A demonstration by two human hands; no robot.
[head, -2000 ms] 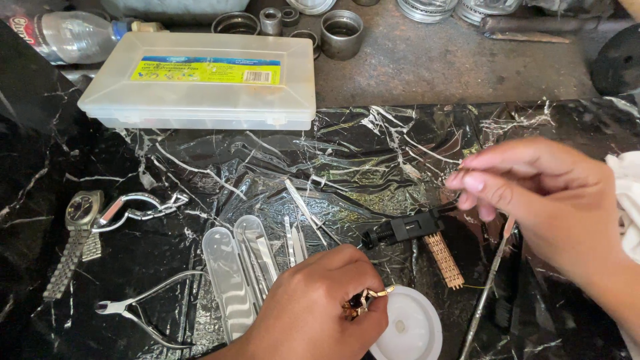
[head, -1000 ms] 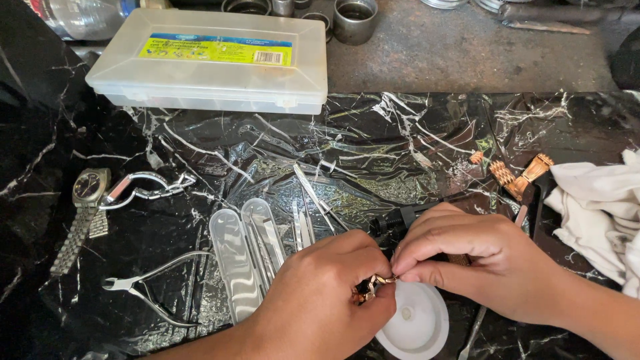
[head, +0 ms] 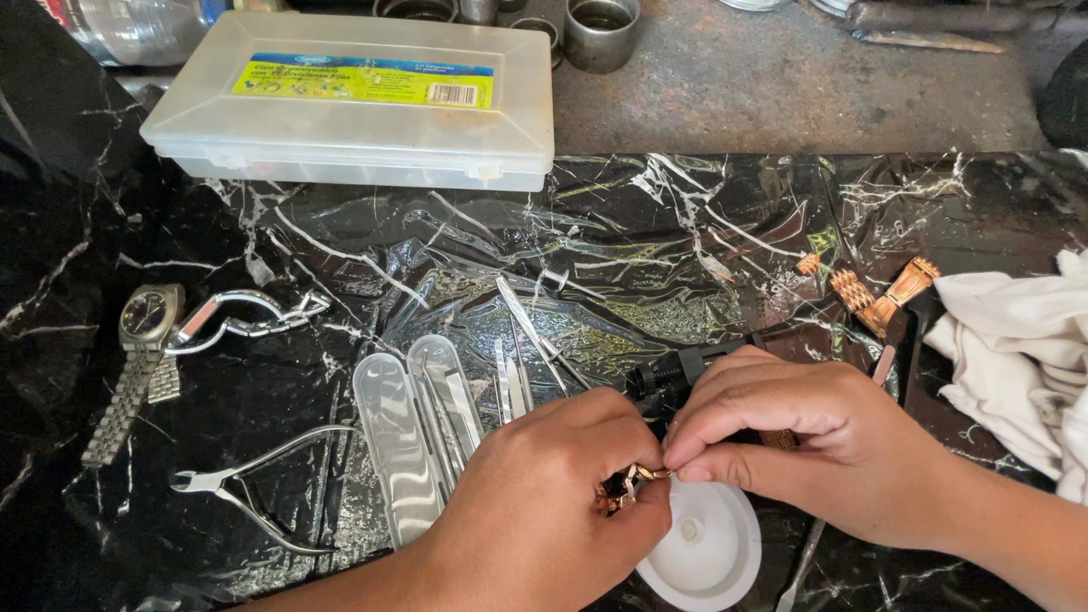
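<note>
My left hand (head: 561, 493) is closed on a gold-coloured watch bracelet (head: 619, 490), mostly hidden in its fingers. The thumb and forefinger of my right hand (head: 790, 433) pinch at the end of that bracelet; whether they grip a small part as well is hidden. Under both hands lies a round white plastic dish (head: 701, 544). Behind my right hand sits a black band-holding tool (head: 680, 365), partly covered. Left of my left hand are an open clear plastic case with slim metal tools (head: 438, 416) and tweezers (head: 531, 327).
Steel nippers (head: 225, 484), a silver wristwatch (head: 149, 319) and a silver bracelet (head: 246, 314) lie at left. A closed plastic organizer box (head: 357, 127) stands behind. Rose-gold bracelet pieces (head: 880, 297) and a white cloth (head: 1020, 357) are at right. Metal cups (head: 599, 34) stand at the back.
My right hand has come from the right to the bracelet in my left hand and stays there. The view has shifted slightly.
</note>
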